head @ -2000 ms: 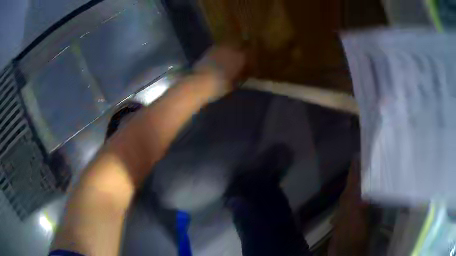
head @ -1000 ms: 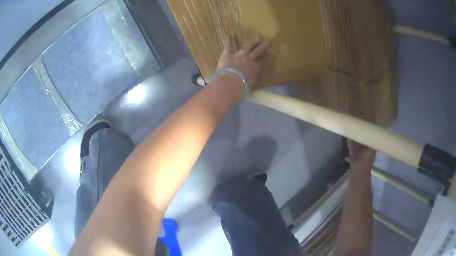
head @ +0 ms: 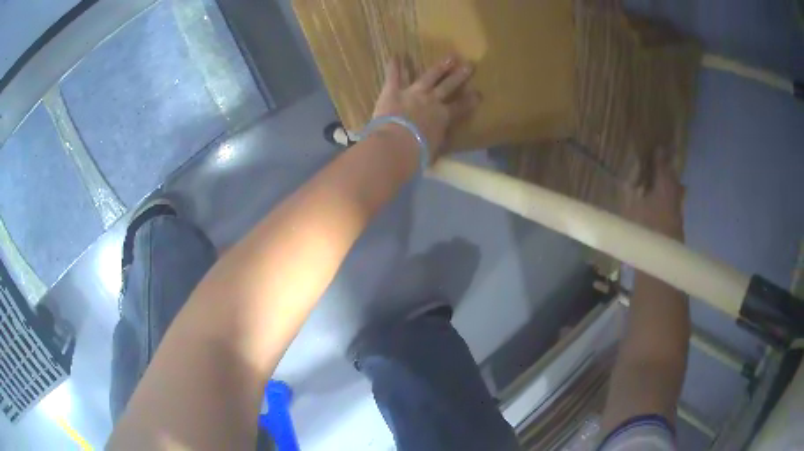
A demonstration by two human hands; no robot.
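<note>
A stack of brown cardboard sheets (head: 516, 70) lies on the pipe rack at the top centre, with ridged edges showing on its left and right parts. My left hand (head: 430, 101), with a light band at the wrist, rests on the cardboard with its fingers spread. My right hand (head: 654, 189) reaches past the cream pipe to the lower right of the cardboard. It touches the ridged part there, but its fingers are dim and blurred, and I cannot tell if they grip.
A cream pipe (head: 582, 227) with a black joint (head: 770, 304) crosses below the cardboard. More stacked sheets (head: 569, 410) stand at the bottom right. A blue plastic piece (head: 279, 414) is between my legs. A grey slotted grate (head: 31, 357) is at the far left.
The printed paper at the right is gone from view. My right hand has moved up, from under the cardboard's lower edge to its ridged right part. My left hand stays on the cardboard.
</note>
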